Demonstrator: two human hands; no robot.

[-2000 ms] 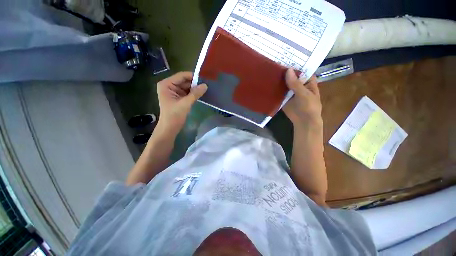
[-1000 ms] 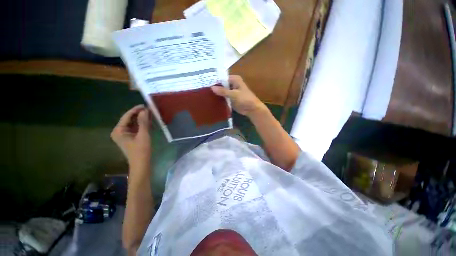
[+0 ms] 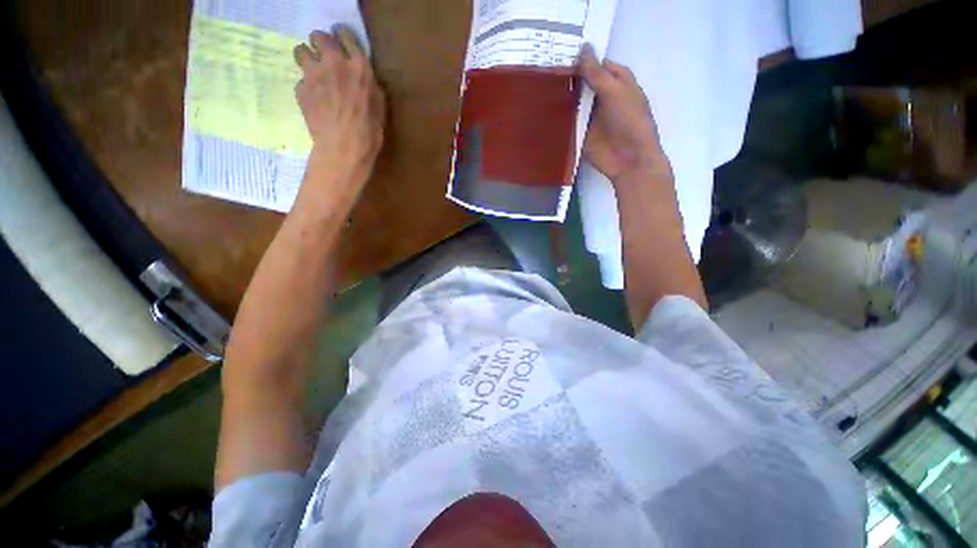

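Note:
My right hand (image 3: 624,120) grips the right edge of the order sheet (image 3: 527,45) and holds it up. A rust-red fabric swatch (image 3: 523,123) lies on the sheet's lower part, with a grey fabric swatch (image 3: 516,199) showing at its lower and left edges. My left hand (image 3: 341,99) rests on the right side of the second papers (image 3: 241,180), its fingers over the edge of the yellow slip (image 3: 244,86). Whether its fingertips pinch the papers cannot be told. The second papers lie on the brown table (image 3: 412,161).
A cream roll (image 3: 75,252) lies on dark fabric (image 3: 38,369) at the left. A metal clamp (image 3: 184,310) sits at the table edge by the roll. White paper rolls (image 3: 680,96) hang beyond the table's right end. A fan (image 3: 755,219) stands at the right.
The view has turned toward the table's bare end. My left hand has moved from beside the order sheet onto the second papers. My right hand still holds the order sheet, now to the right of them.

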